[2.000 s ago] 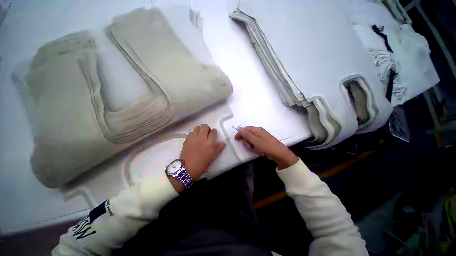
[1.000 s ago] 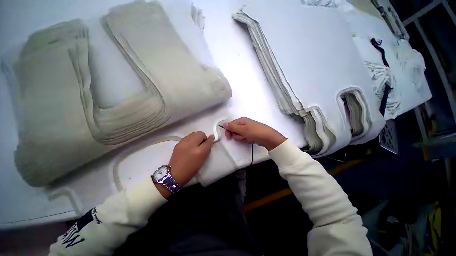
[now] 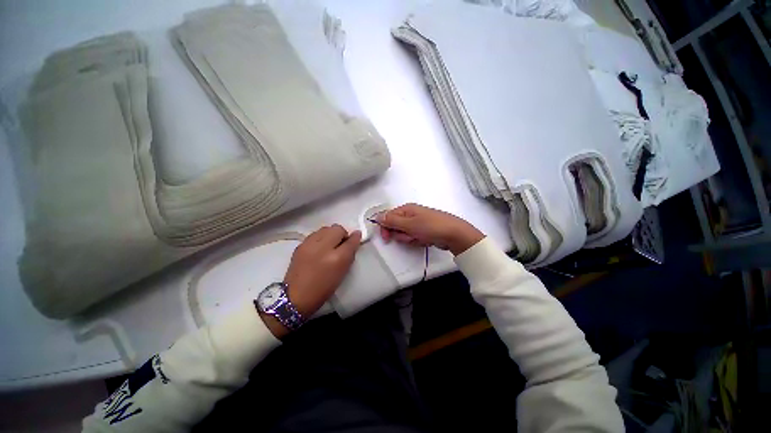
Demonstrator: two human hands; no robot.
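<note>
A white cut panel (image 3: 245,267) with grey-beige edge tape lies along the front of the table. My left hand (image 3: 321,266) lies on it, thumb and fingertips pinching its edge beside the small curved armhole edge. My right hand (image 3: 416,228) is just right of that curve, closed around a small tool, probably thread snips (image 3: 374,221); only a thin dark tip shows, at the taped edge. A thin dark cord hangs below my right hand. The rest of the tool is hidden in my fingers.
A thick bundle of beige turned-back plies (image 3: 80,186) lies behind the panel at left. A white panel stack (image 3: 516,93) lies at right, its strap ends at the table edge. Crumpled white fabric (image 3: 676,127) with a black strip lies at far right. The white table (image 3: 404,127) has a dark floor below.
From two seconds ago, my right hand moved left to the curved edge and my left hand shifted slightly left, gripping the panel edge. Over the last second both hands have barely moved.
</note>
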